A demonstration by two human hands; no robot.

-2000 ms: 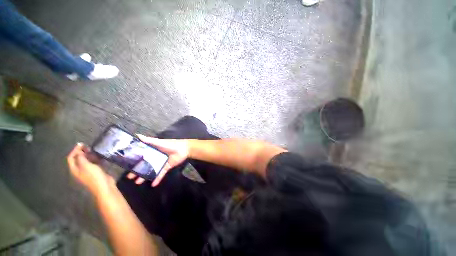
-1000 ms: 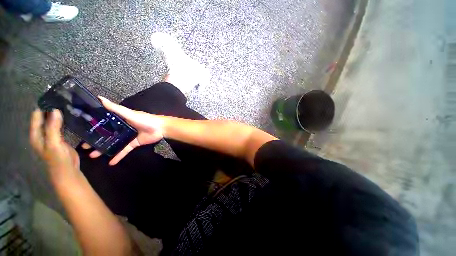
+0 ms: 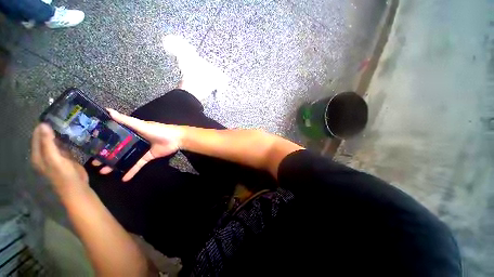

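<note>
A black smartphone (image 3: 97, 130) with a lit screen showing a picture and a red band is tilted above my lap. My right hand (image 3: 154, 142) holds it from the right, thumb at its upper edge and fingertips showing below. My left hand (image 3: 58, 159) is at the phone's lower left edge, fingertips by its corner. Whether the left hand grips the phone or anything else is hidden. My legs in black trousers (image 3: 168, 111) are under the phone. A tiny white spot (image 3: 51, 101) shows beside the phone's upper left corner; I cannot tell what it is.
A green bucket with a dark round opening (image 3: 346, 114) stands on the speckled floor (image 3: 260, 59) by the pale wall (image 3: 433, 81). A person's white shoe (image 3: 66, 17) and blue trouser leg show at the upper left. A slatted object (image 3: 13, 249) is at the lower left.
The view has shifted since the first frame. The other person's shoe now shows nearer the upper left corner. The phone screen shows a different picture, and my left fingers are closer together.
</note>
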